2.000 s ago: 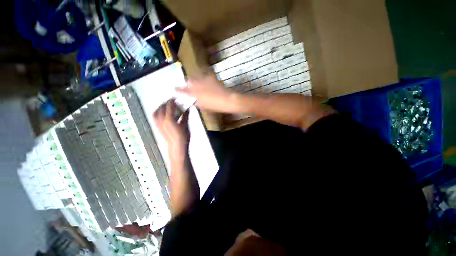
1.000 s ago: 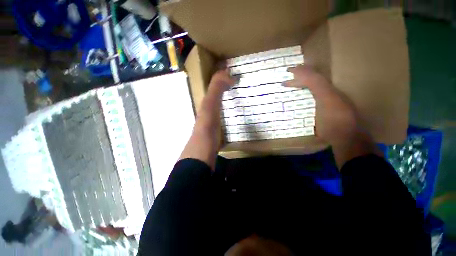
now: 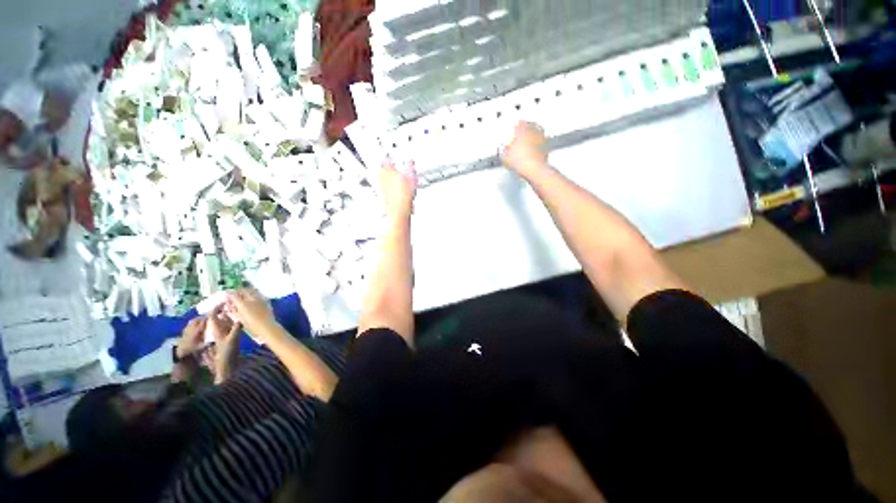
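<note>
The neat stack of small boxes (image 3: 550, 39) stands at the back of the white bench, grey-white sides with a front row showing green panels and small dark marks. My left hand (image 3: 398, 185) is at the left end of the front row of boxes (image 3: 457, 128). My right hand (image 3: 526, 147) is further right along this row, fingers on its front top edge. The stretch of boxes between my hands is gripped from both sides; fingertips are blurred.
A loose box pile (image 3: 226, 147) lies left, with dark red cloth (image 3: 346, 59) beside it and blue cloth (image 3: 147, 339) under its near edge. A neighbour in striped sleeves handles a small item. Brown carton (image 3: 835, 344) is lower right; tool rack (image 3: 806, 118) upper right.
The view has turned from the carton to the bench and stack. Both my hands have left the boxes inside the carton and are now on the stack's front row.
</note>
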